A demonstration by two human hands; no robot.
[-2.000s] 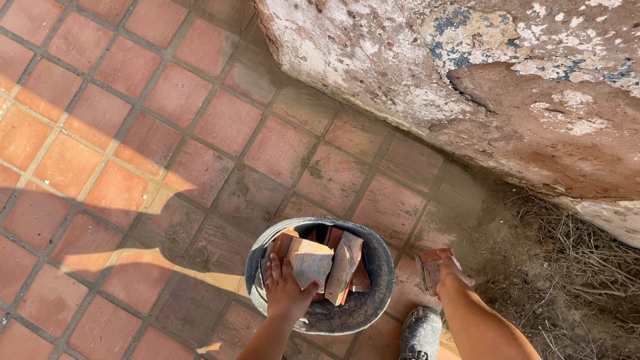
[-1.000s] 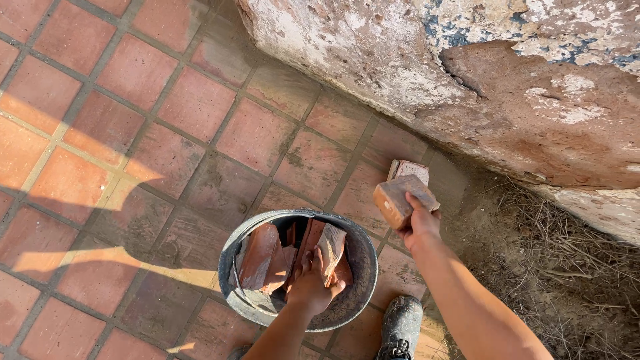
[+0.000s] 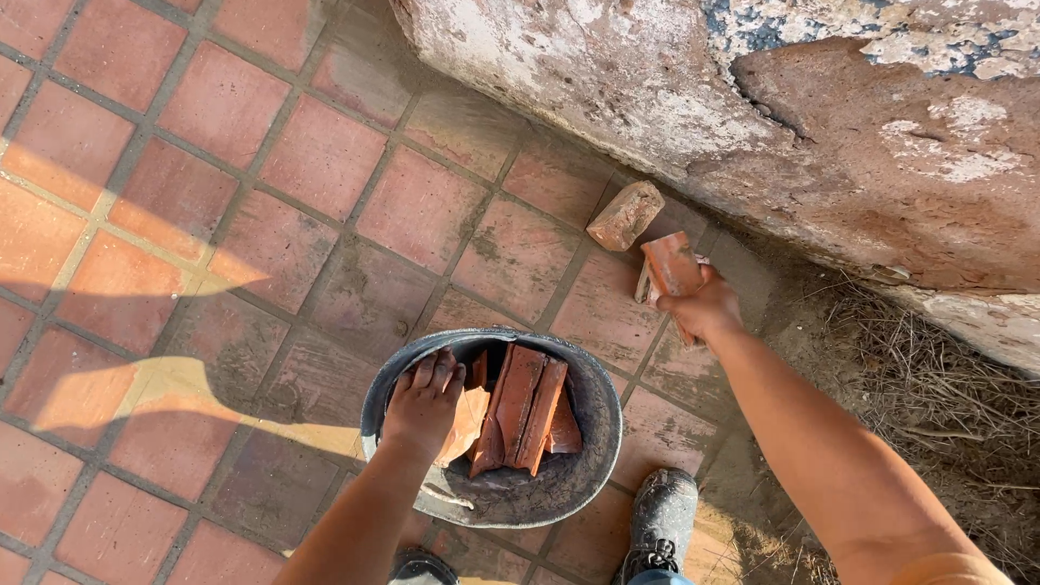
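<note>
A dark bucket (image 3: pixel 597 487) holds several broken terracotta pieces (image 3: pixel 520 402). My left hand (image 3: pixel 426 394) reaches inside its left rim, touching a pale orange shard (image 3: pixel 465 422); whether the fingers grip it cannot be told. Up and to the right of the bucket, my right hand (image 3: pixel 705 305) grips a reddish terracotta piece (image 3: pixel 673 262). That piece is over another brick fragment (image 3: pixel 643 286), mostly hidden beneath it. Close by, a rough brick chunk (image 3: pixel 626 215) lies on the tiles near the wall's foot.
A wall with peeling plaster (image 3: pixel 585 89) runs from top centre to the right edge. Dry twigs and soil (image 3: pixel 942 398) lie along its base at right. Square terracotta floor tiles (image 3: pixel 317 154) spread leftward. My dusty boot (image 3: pixel 662 520) stands just right of the bucket.
The brick chunk that my right hand held one second ago now lies on the floor by the wall, and that hand holds a different piece. My left hand has moved to the bucket's left side.
</note>
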